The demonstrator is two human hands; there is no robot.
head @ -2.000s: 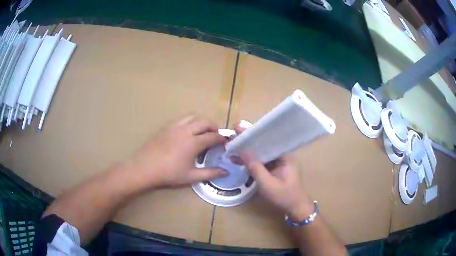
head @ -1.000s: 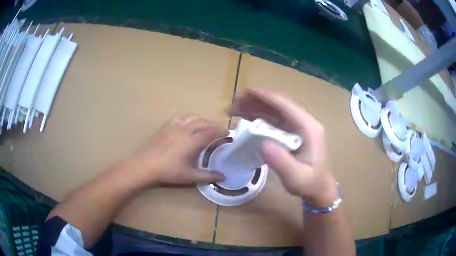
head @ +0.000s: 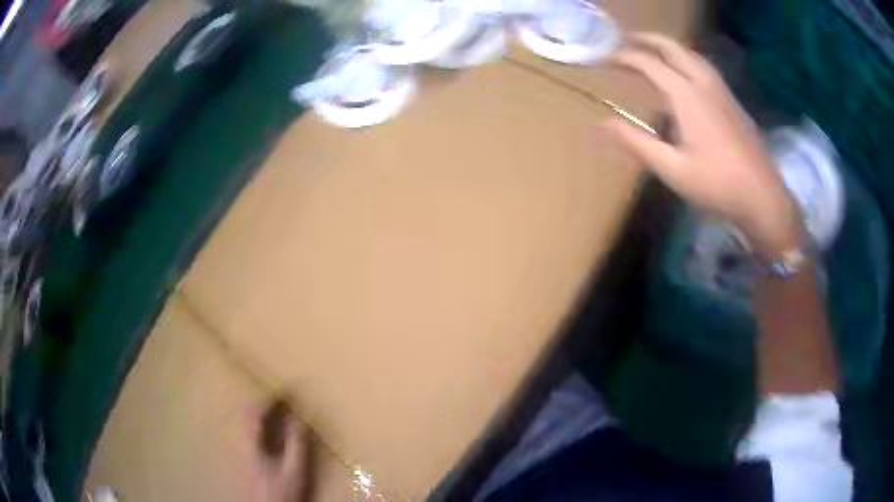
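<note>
Several white ring discs with pale centres (head: 363, 90) lie in an overlapping group at the top of the bench. My right hand (head: 686, 137) is at the upper right, beside the nearest disc (head: 569, 31), with fingers spread and nothing visible in it. Its fingertips are close to that disc's rim; contact is unclear. My left hand (head: 282, 456) is low in the picture, blurred and cut off by the bottom edge, so its grip cannot be seen. The slanting white arm is not visible.
The tan bench (head: 392, 255) runs diagonally, with the green belt (head: 186, 176) along its left side carrying white rings. Right of the bench edge are green crates (head: 676, 363) and a large white round piece (head: 809, 186).
The view has swung right and is blurred. My right hand has let go of the white arm and moved to the disc group. My left hand has left the worked disc, now out of view.
</note>
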